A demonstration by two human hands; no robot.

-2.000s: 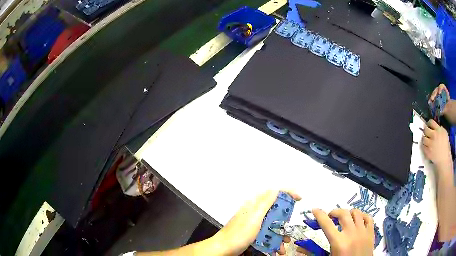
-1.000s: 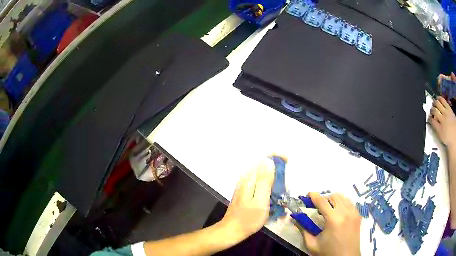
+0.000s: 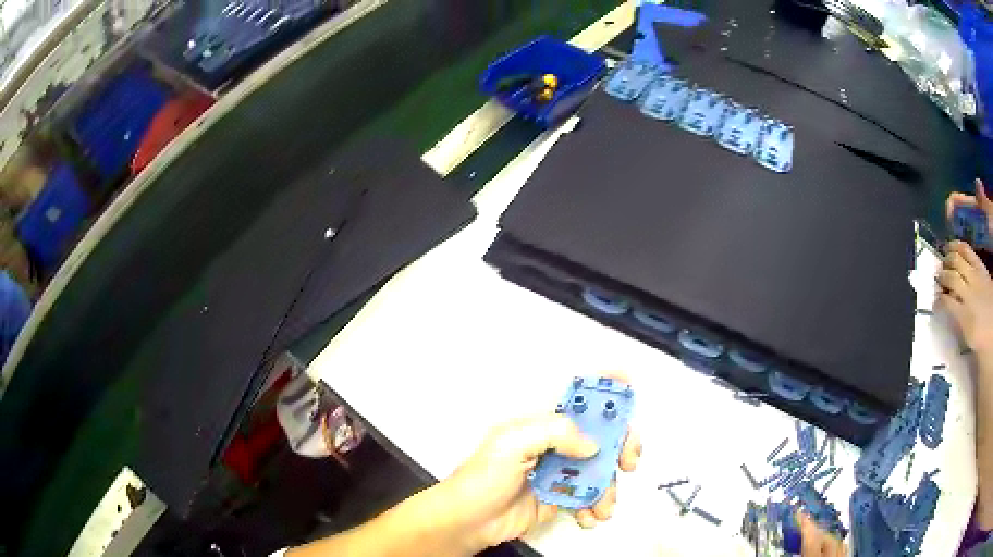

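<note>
My left hand [image 3: 517, 479] holds a blue-grey plastic housing [image 3: 595, 426] above the white table's near edge, inner side up, with two round posts at its far end. My right hand [image 3: 819, 541] is cut off by the bottom edge at the right, beside gate stubs [image 3: 804, 462]; a bit of blue handle shows at its fingers, but its grip is mostly hidden. Untrimmed housings [image 3: 871, 511] lie loosely piled at the right. A row of several housings [image 3: 700, 112] lies on the far edge of the black foam sheet stack [image 3: 719, 229].
A blue parts bin [image 3: 541, 78] stands beyond the stack's left corner. Spare black foam sheets [image 3: 294, 294] lie at the left over the green conveyor. Another person's hands [image 3: 966, 285] hold a housing at the right edge. Clear plastic bags [image 3: 926, 54] lie at the far right.
The cutters have come away from the housing. My right hand has moved right and down towards the stubs. My left hand has turned the housing so its inner side shows. The view has shifted.
</note>
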